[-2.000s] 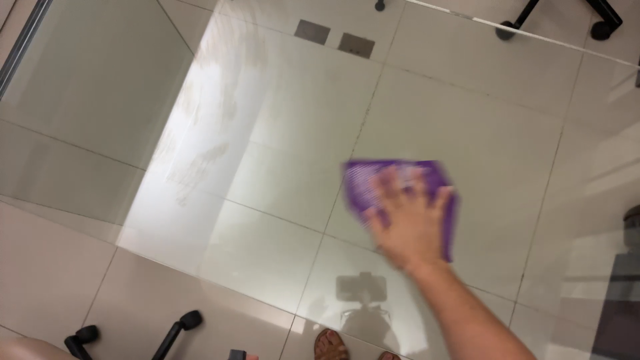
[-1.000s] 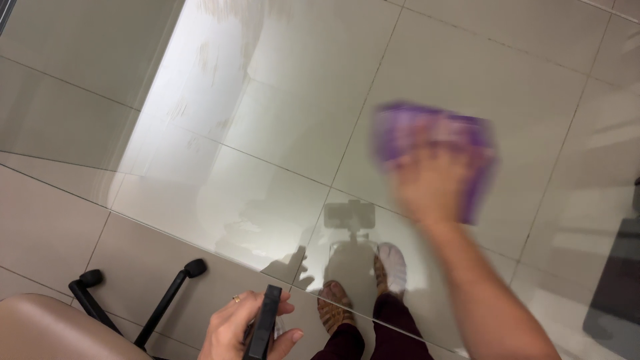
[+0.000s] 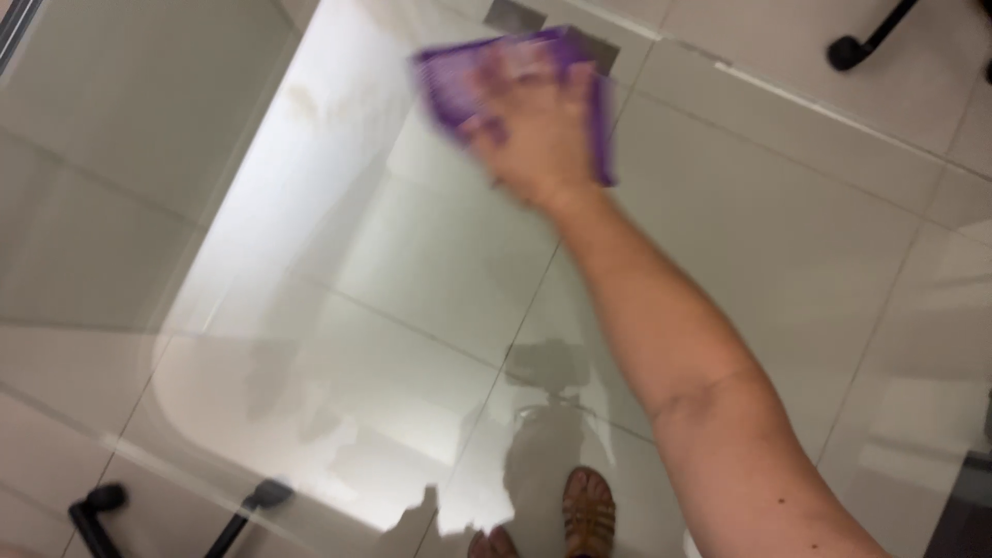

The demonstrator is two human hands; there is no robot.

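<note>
My right hand [image 3: 535,128] lies spread and blurred over a purple cloth [image 3: 446,77], pressing it flat near the far edge of a clear glass tabletop [image 3: 434,248]. Parts of the cloth show past the fingers on both sides, and its far edge lies close to two small grey rectangles. To the left of the cloth, the bright reflection on the glass shows faint smears [image 3: 302,101]. My left hand is out of view.
Black chair legs with casters [image 3: 267,492] show at the lower left, and another caster [image 3: 846,53] at the upper right. Sandaled feet [image 3: 589,511] are seen through the glass at the bottom. A dark object [image 3: 965,504] is at the lower right.
My right hand has moved with the purple cloth from the right-middle of the glass toward its far edge. My left hand, seen holding a black object one second ago, has left the view.
</note>
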